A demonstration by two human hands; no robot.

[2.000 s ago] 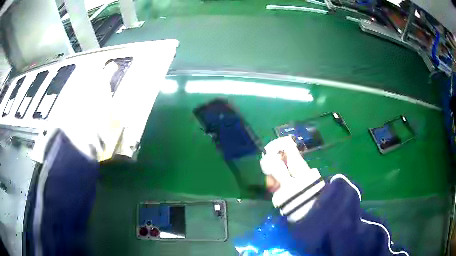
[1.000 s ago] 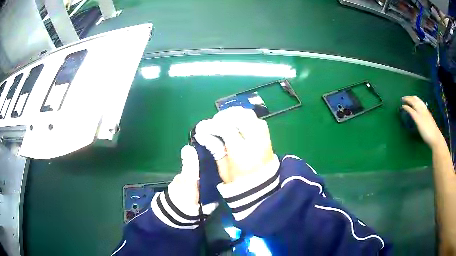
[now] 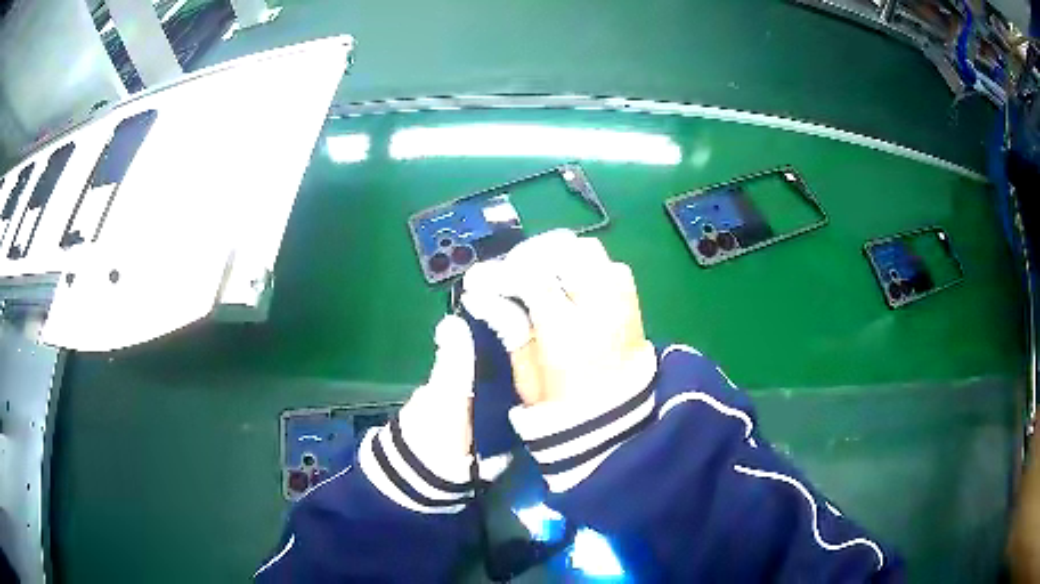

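My left hand (image 3: 439, 399) and my right hand (image 3: 565, 319), in white finger coverings, are together at the centre, closed on a dark phone frame (image 3: 490, 394) held edge-up between them. Its lower end reaches down towards my body; much of it is hidden by my hands. Glossy blue film (image 3: 570, 542) with strong white glare shows at the bottom, beside the frame's lower end. Another phone frame (image 3: 317, 439) lies on the green worktop at lower left, partly covered by my left sleeve.
Three frames lie on the green belt: one just beyond my hands (image 3: 468, 234), one right of centre (image 3: 730, 222) and one farther right (image 3: 901, 272). A white slanted fixture plate (image 3: 217, 194) with dark slots stands at left. A blurred arm (image 3: 1026, 513) shows at the right edge.
My hands have left the fixture side and come together on the held frame. The belt frames have shifted left. The other person's hand has withdrawn, and a frame lies near where it was.
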